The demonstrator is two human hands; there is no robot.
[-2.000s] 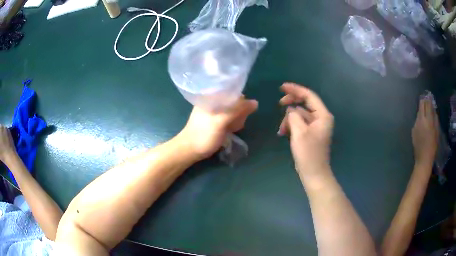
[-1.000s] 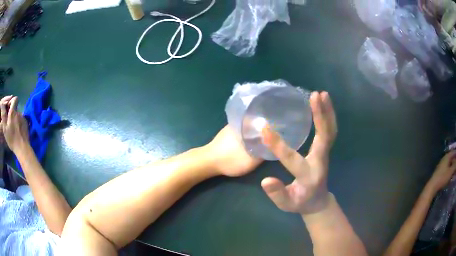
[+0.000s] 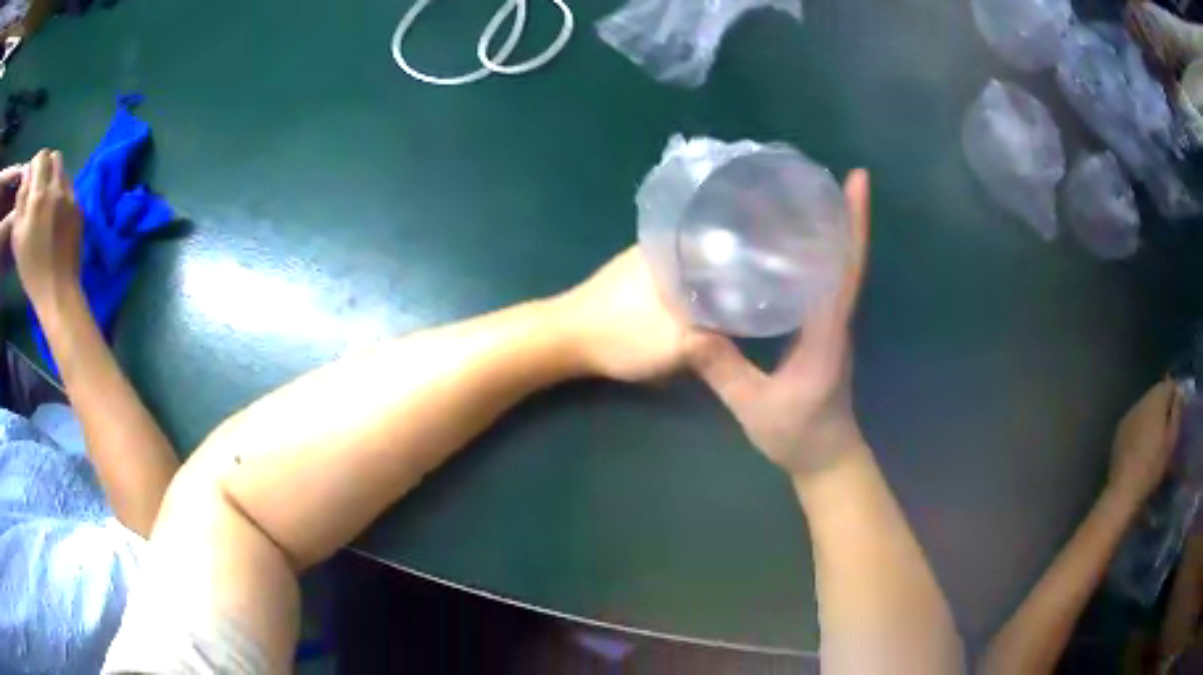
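A clear round container [image 3: 765, 244] is held above the table, its round face towards me, with a bright light spot on it. Crinkled clear film of a poly bag [image 3: 669, 198] bunches at its left and upper edge. My left hand [image 3: 633, 317] holds it from the left and below, its fingers hidden behind it. My right hand [image 3: 811, 376] is at its right and lower edge, with the thumb below and the fingers up along the right side.
The dark green table [image 3: 528, 501] curves along its near edge. Bagged units [image 3: 1013, 152] lie far right, a poly bag [image 3: 693, 33] and white cable [image 3: 449, 73] at the far side, blue cloth [image 3: 116, 211] at left. Other people's hands [image 3: 50, 224] are at left and right.
Both hands closed around the container. The right hand's fingers moved off its face to the right edge. The view shifted, so the table's near edge shows more.
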